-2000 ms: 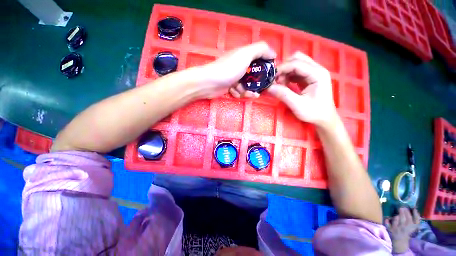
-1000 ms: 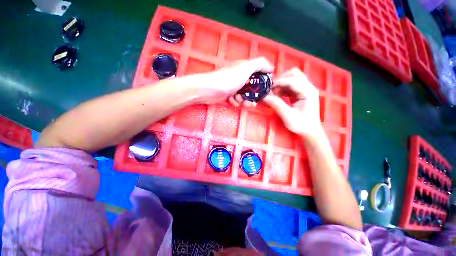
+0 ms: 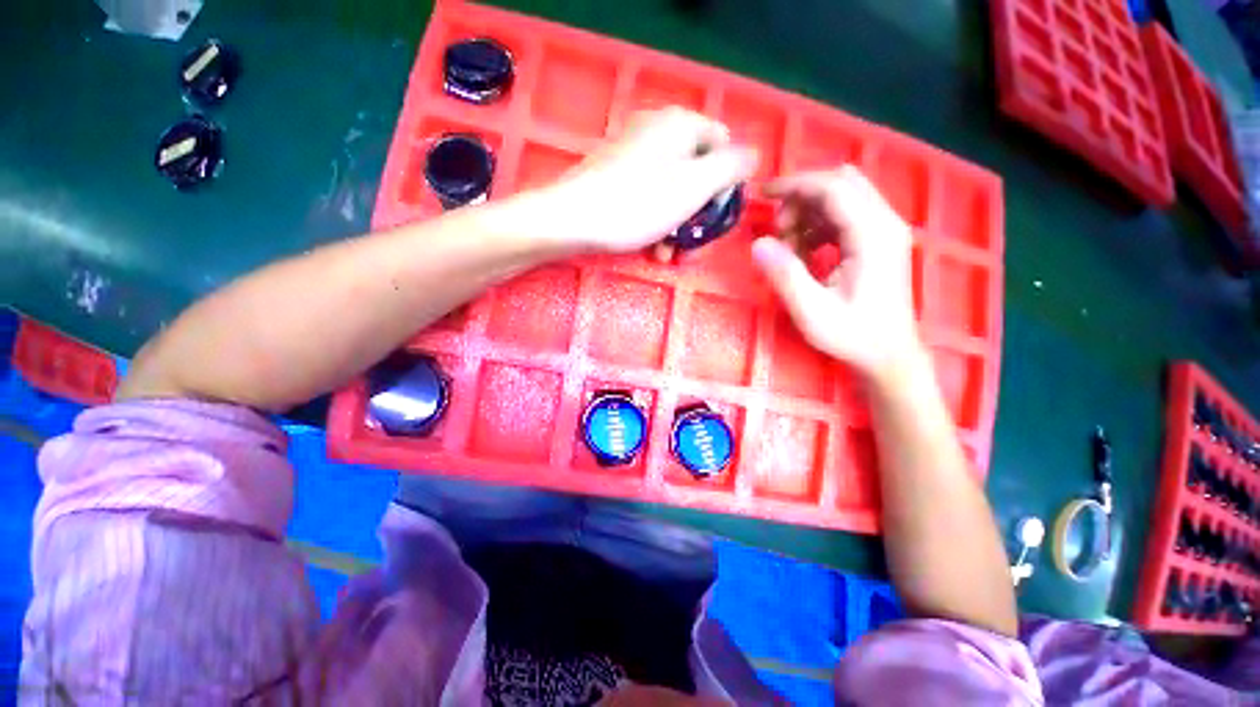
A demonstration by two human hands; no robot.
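Note:
My left hand (image 3: 663, 182) holds a round black smartwatch (image 3: 710, 221) above the middle of the red-orange compartment tray (image 3: 514, 414). The fingers cover much of the watch face. My right hand (image 3: 846, 263) is just right of the watch, fingers apart, and seems to hold nothing. Two watches with lit blue displays, one left (image 3: 614, 427) and one right (image 3: 702, 442), sit in the tray's near row. Dark watches sit in the left column: top (image 3: 478, 69), below it (image 3: 459, 169), and near corner (image 3: 409, 394).
Two black watches with pale strips (image 3: 189, 151) lie on the green bench at left, near a metal bracket (image 3: 149, 14). At right are a pale ring (image 3: 1081, 537), a small white disc (image 3: 1029, 530) and a tray of black watches (image 3: 1205, 511). Spare trays (image 3: 1085, 90) lie upper right.
My right hand has come away from the watch and opened. My left fingers have moved over the watch face, which is now tilted and mostly hidden.

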